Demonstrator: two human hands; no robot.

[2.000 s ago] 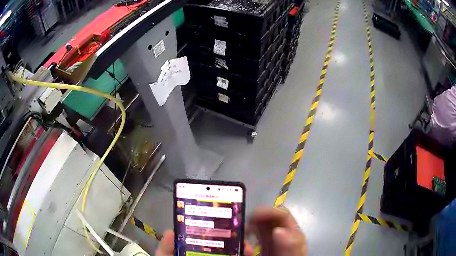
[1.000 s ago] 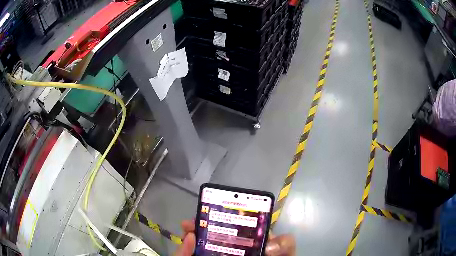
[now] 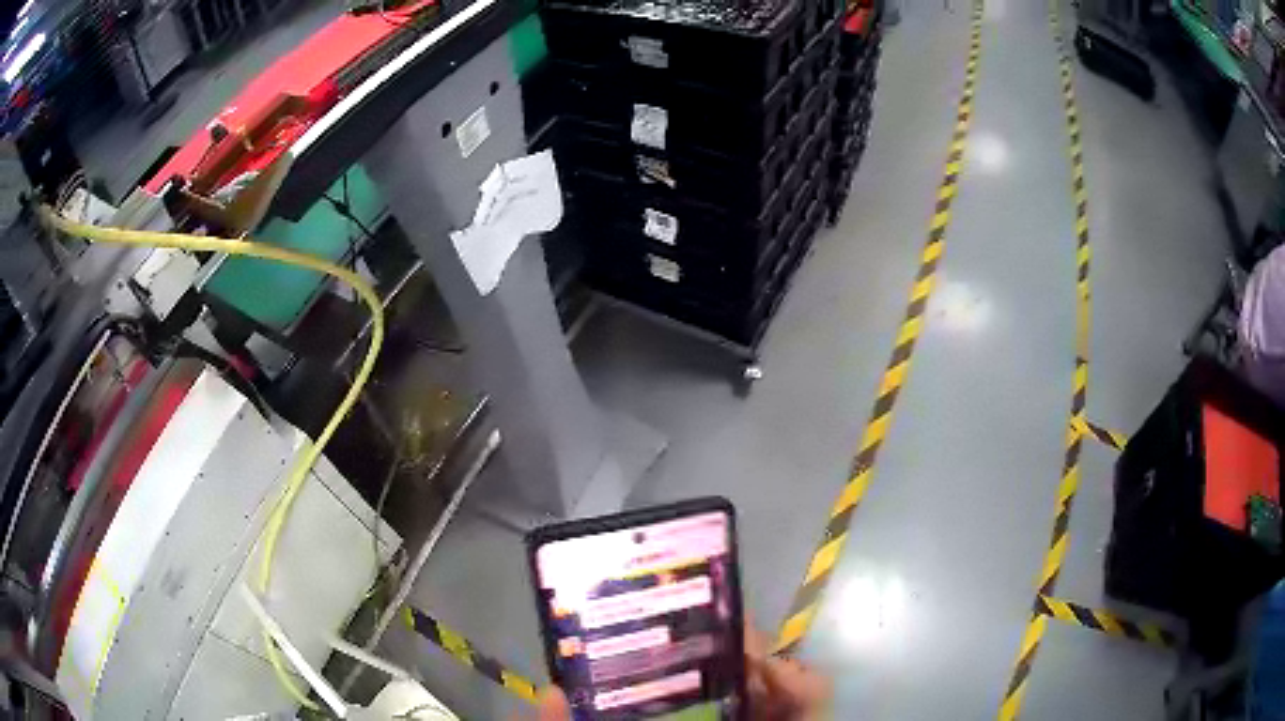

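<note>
A black-edged smartphone (image 3: pixel 646 606) is at the bottom middle, tilted a little, its lower end cut off by the frame edge. Its lit screen shows blurred chat bubbles. My left hand (image 3: pixel 554 704) shows only as a fingertip at the phone's lower left edge. My right hand (image 3: pixel 784 687) is at the phone's right edge, blurred and mostly cut off. Both hands hold the phone by its sides, above the floor.
A grey column (image 3: pixel 514 324) with a crumpled paper (image 3: pixel 507 218) stands ahead. Stacked black totes (image 3: pixel 691 183) are behind it. A white machine housing (image 3: pixel 212 521) and yellow hose (image 3: pixel 369 352) are left. Hazard tape (image 3: pixel 902 352) runs along the floor. A black bin (image 3: pixel 1158 493) and a person's sleeve (image 3: pixel 1268 317) are right.
The phone has shifted and turned its tilt. My right hand, apart from the phone two seconds ago, is now at its right edge. The surroundings have shifted slightly right in view.
</note>
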